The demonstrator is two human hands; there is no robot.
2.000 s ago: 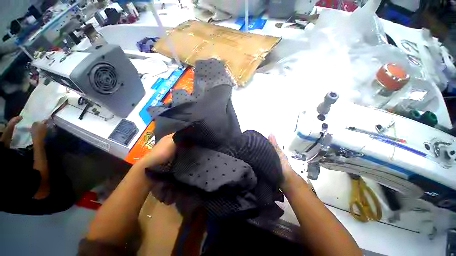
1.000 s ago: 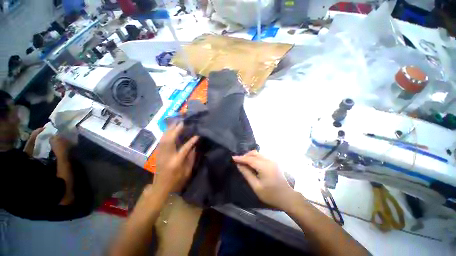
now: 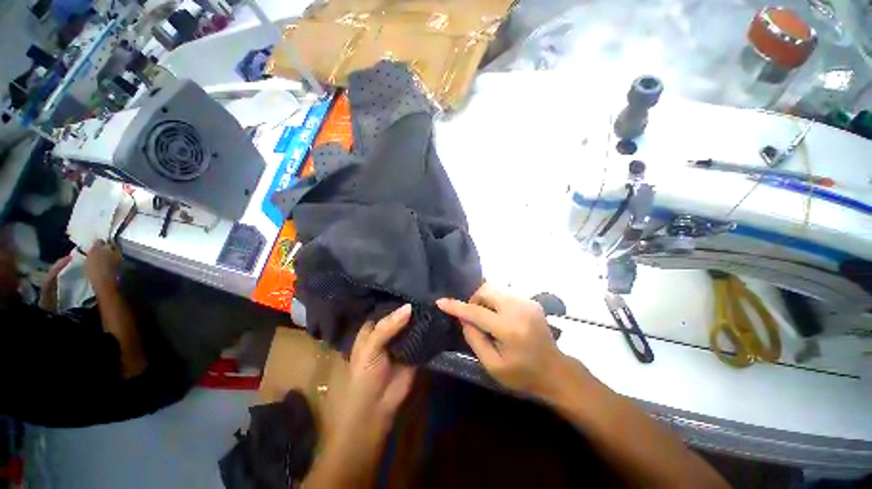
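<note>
A dark grey garment piece [image 3: 387, 205] with dotted areas lies on the table edge in front of me, partly over an orange and blue packet [image 3: 274, 277]. My left hand [image 3: 382, 355] grips its lower edge, thumb on top. My right hand [image 3: 502, 334] pinches the same ribbed, finely striped edge just to the right. The fingers under the cloth are hidden. Dark snips [image 3: 628, 328] lie below the needle area of the white sewing machine [image 3: 727, 205].
Yellow-handled scissors [image 3: 744, 320] lie under the machine arm. A brown cardboard piece [image 3: 402, 43] and an orange-lidded jar [image 3: 781, 38] are behind. Another machine [image 3: 182, 153] and a person [image 3: 86, 334] are at left. Dark cloth [image 3: 272, 441] hangs lower left.
The bunched garment is now spread flatter, its ribbed edge toward me. Both hands have moved lower and closer together on that edge. The view has shifted.
</note>
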